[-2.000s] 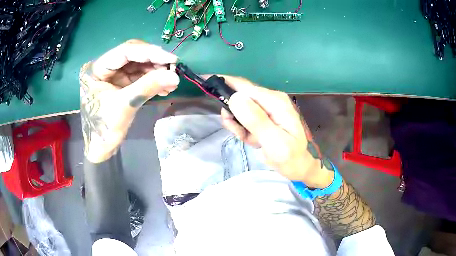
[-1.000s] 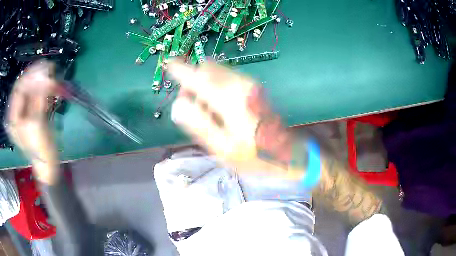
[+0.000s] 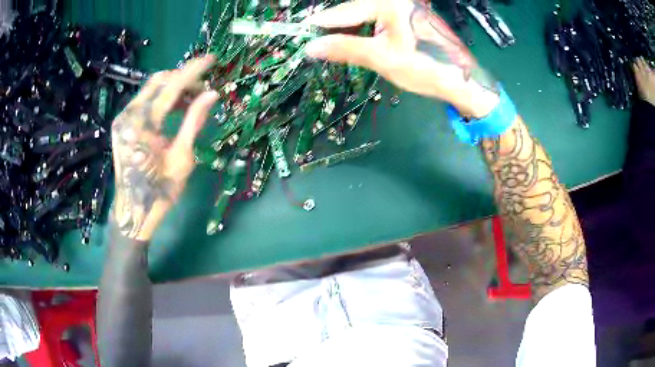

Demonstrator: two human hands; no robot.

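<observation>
My right hand (image 3: 391, 46) is over the far part of the board pile and pinches one end of a pale green circuit board (image 3: 269, 29) between thumb and fingers. The board points left. My left hand (image 3: 154, 140) is at the left edge of the pile, thumb and fingers apart, with nothing seen in it. The pile of circuit boards (image 3: 276, 147) is a green tangle with red wires and small round parts, in front of me.
A large heap of black housings (image 3: 47, 154) lies at the left. More black housings (image 3: 596, 64) lie at the far right, by another person's hand (image 3: 644, 80). Black parts (image 3: 492, 21) lie at the far edge. Red stools (image 3: 66, 326) stand below the green bench (image 3: 345, 226).
The black housing with red wire, held two seconds ago, has left my hands. My left hand came back from the left heap. My right hand moved farther out and took hold of a board.
</observation>
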